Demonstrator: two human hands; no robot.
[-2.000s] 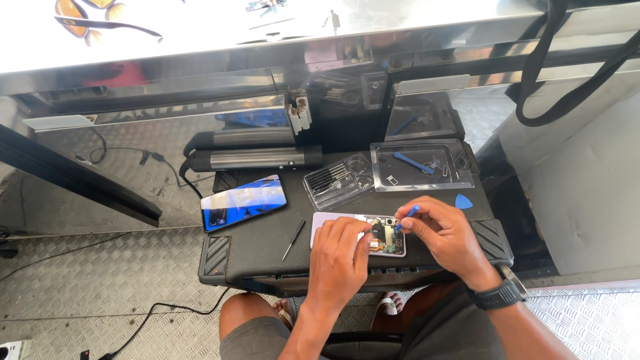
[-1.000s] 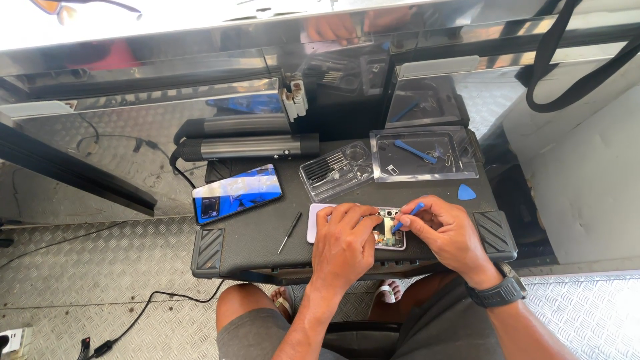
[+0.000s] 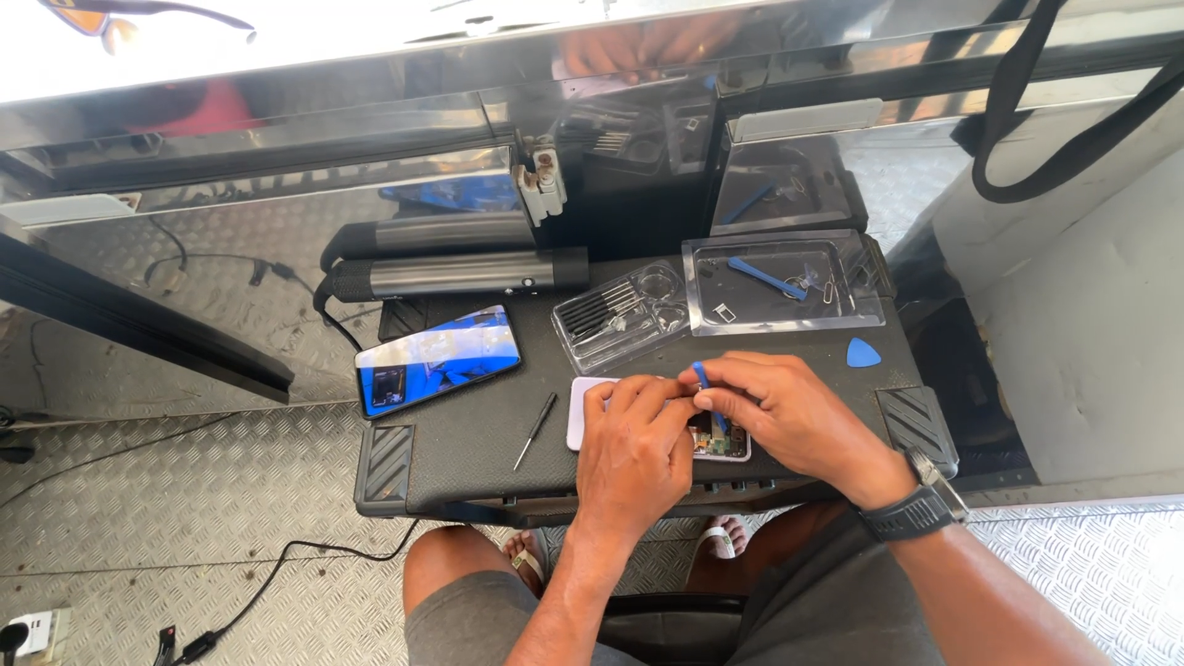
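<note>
An opened smartphone with a pale lilac frame lies on the black case, its inner boards showing at the right end. My left hand rests over its left and middle part, fingers bent onto it; what the fingertips touch is hidden. My right hand pinches a blue plastic pry tool between thumb and forefinger, tilted with its lower end at the exposed boards. A small screwdriver lies left of the phone. Another phone, with a glossy reflecting blue face, lies farther left.
Behind the hands lie a clear plastic tray of screwdriver bits and a clear tray holding a blue pry bar and small parts. A blue triangular pick is at right. A cylindrical heat tool with a cable lies at the back left.
My right hand has shifted slightly, and the blue tool in it stands more upright than a second ago. My left hand stays over the phone.
</note>
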